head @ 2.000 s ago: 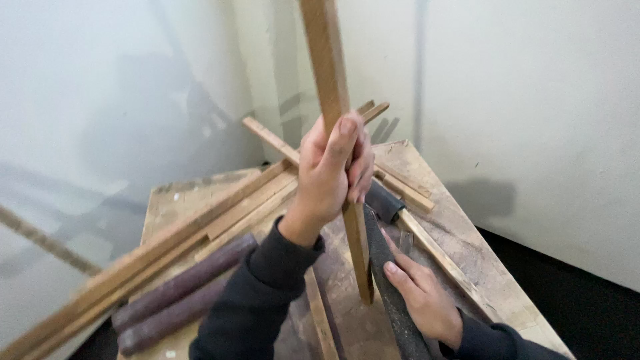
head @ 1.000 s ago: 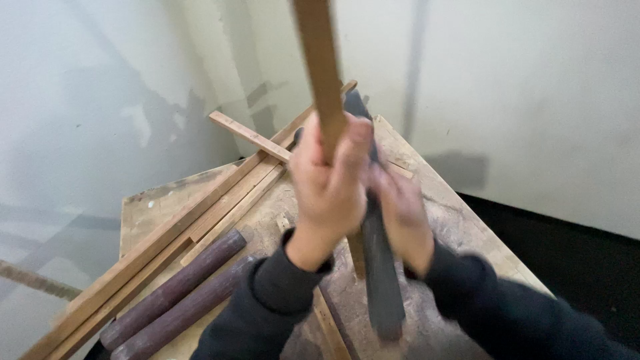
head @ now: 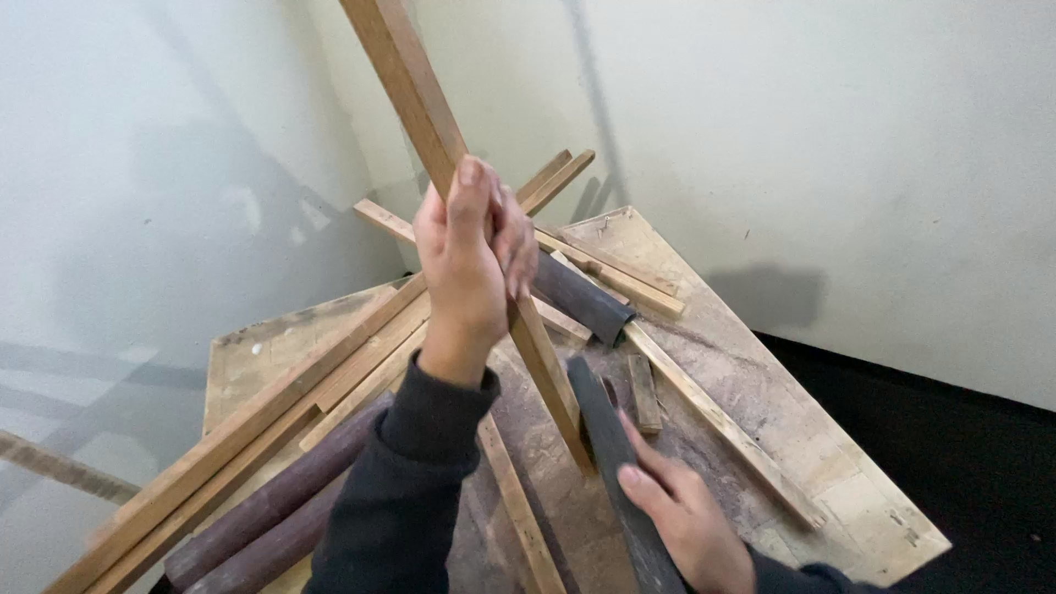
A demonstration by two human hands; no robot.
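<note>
My left hand (head: 470,247) grips a long square wooden strip (head: 412,91) around its middle. The strip slants from the top of the view down to the right, its lower end at the worktable (head: 569,528). My right hand (head: 689,511) holds a dark, flat, narrow piece (head: 615,462), possibly an abrasive-covered block, against or close beside the strip's lower part. Whether the two touch cannot be told. Right of the dark piece lies a short wooden offcut (head: 643,392).
Long wooden strips (head: 272,412) and two dark purplish rolls (head: 272,503) lie at the left. A dark curved sheet (head: 582,297) rests over a pale strip (head: 726,421) at the right. Crossed strips (head: 557,181) stick out past the table's back, near the walls.
The dark piece and my right hand have moved down along the strip, away from my left hand. The strip leans more to the left at its top than before.
</note>
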